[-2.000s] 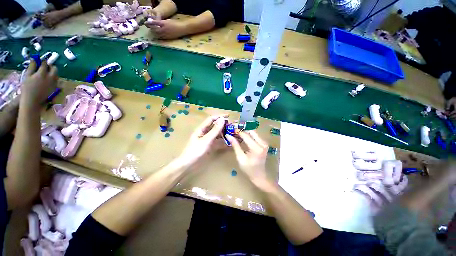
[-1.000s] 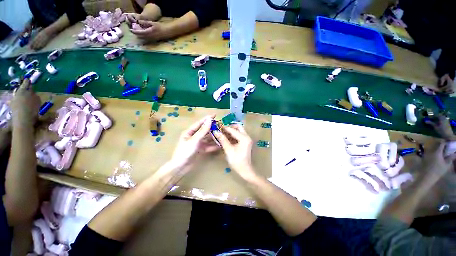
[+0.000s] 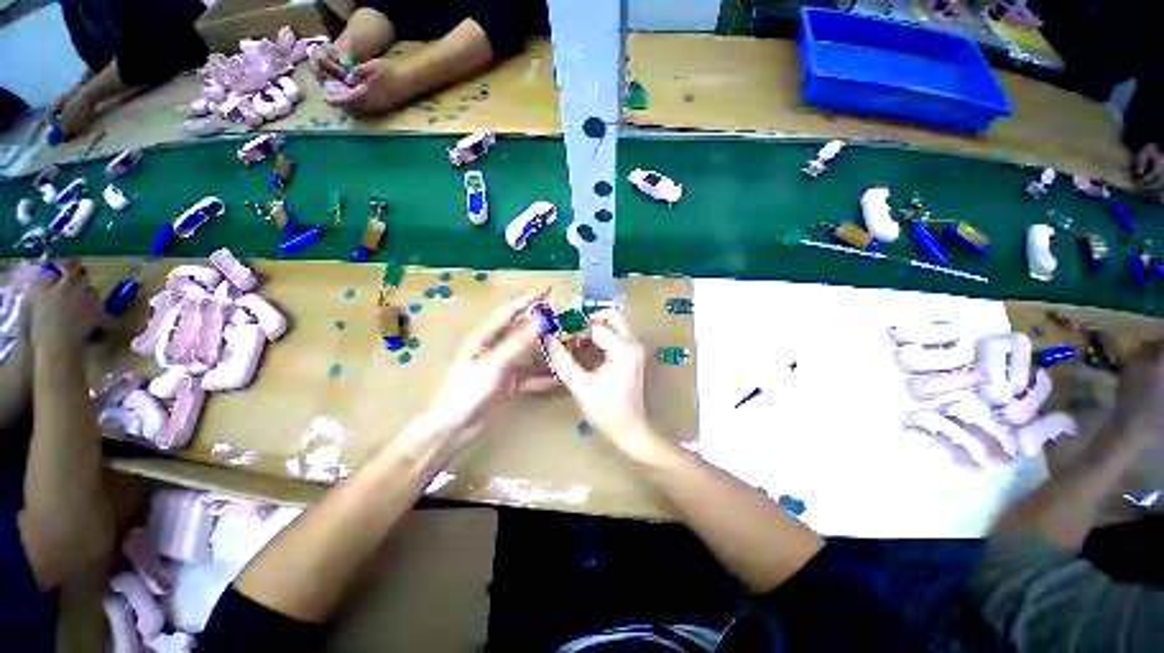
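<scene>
My left hand (image 3: 492, 364) holds a small housing (image 3: 554, 347) with a blue battery cell (image 3: 548, 320) showing in it; the fingers hide much of it. My right hand (image 3: 605, 373) is bare too and pinches at a green circuit board (image 3: 572, 323) right beside the battery. Both hands are close together above the brown bench (image 3: 511, 447), just in front of the post. Whether the board touches the housing cannot be told.
The metal post (image 3: 595, 153) stands behind my hands. The green conveyor belt (image 3: 728, 217) crosses beyond, carrying housings and batteries. Housing heaps lie left (image 3: 204, 332) and right (image 3: 970, 383), near a white sheet (image 3: 791, 459). Other people's arms reach in from both sides. A blue tray (image 3: 900, 77) sits far right.
The view has shifted, and the belt items near the post stand further left. Both hands stay together on the part. The green board now sits lower, between the fingertips.
</scene>
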